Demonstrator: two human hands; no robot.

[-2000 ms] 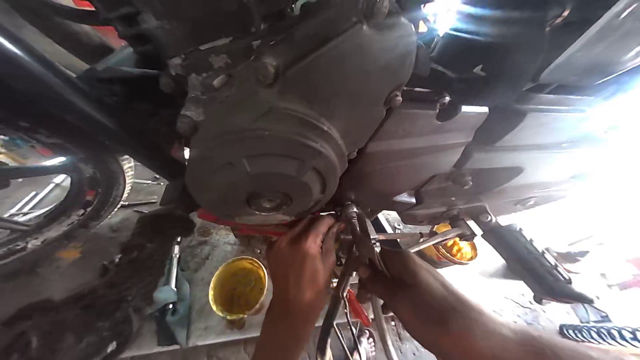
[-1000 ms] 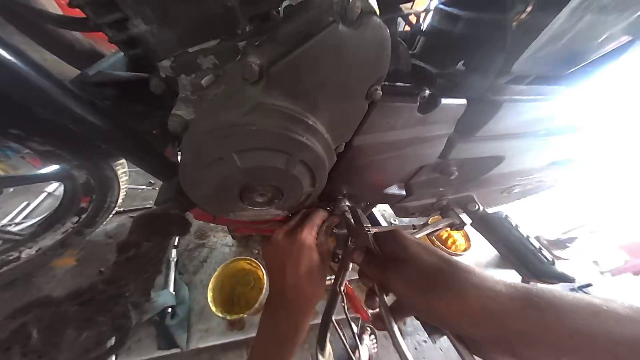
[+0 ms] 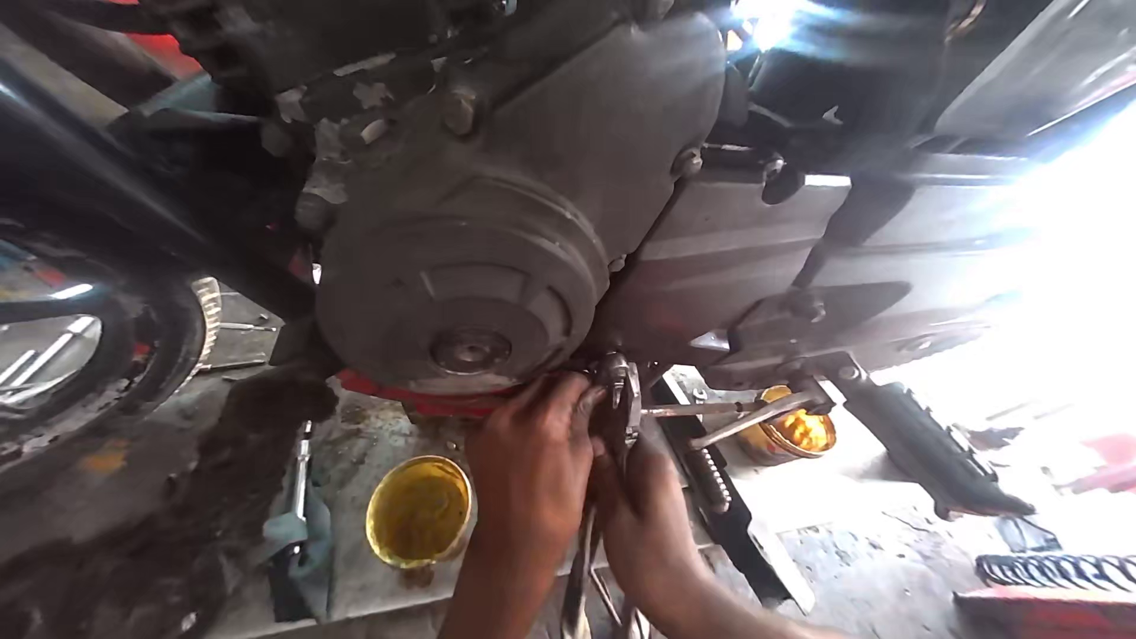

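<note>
Below the round engine cover (image 3: 461, 275) of a motorcycle, my left hand (image 3: 532, 444) has its fingers bent around a small part at the gear-shift linkage; what it pinches is hidden. Close on its right, my right hand (image 3: 643, 506) is closed around pliers (image 3: 630, 399), whose metal jaws point up at a shaft end (image 3: 614, 362) under the casing. The thin linkage rod (image 3: 692, 410) runs right from there, beside the shift pedal lever (image 3: 754, 419). Dark handles or rods hang down between my wrists.
A yellow tub (image 3: 419, 512) stands lower left, beside a ratchet handle (image 3: 302, 470) on a cloth. Another yellow container (image 3: 790, 426) is behind the pedal. The footrest (image 3: 932, 453) juts out at right, above a coil spring (image 3: 1065, 569). The front wheel (image 3: 106, 355) is far left.
My right hand has swung in lower and closer to my left hand, its forearm now more upright. My left hand stays at the linkage.
</note>
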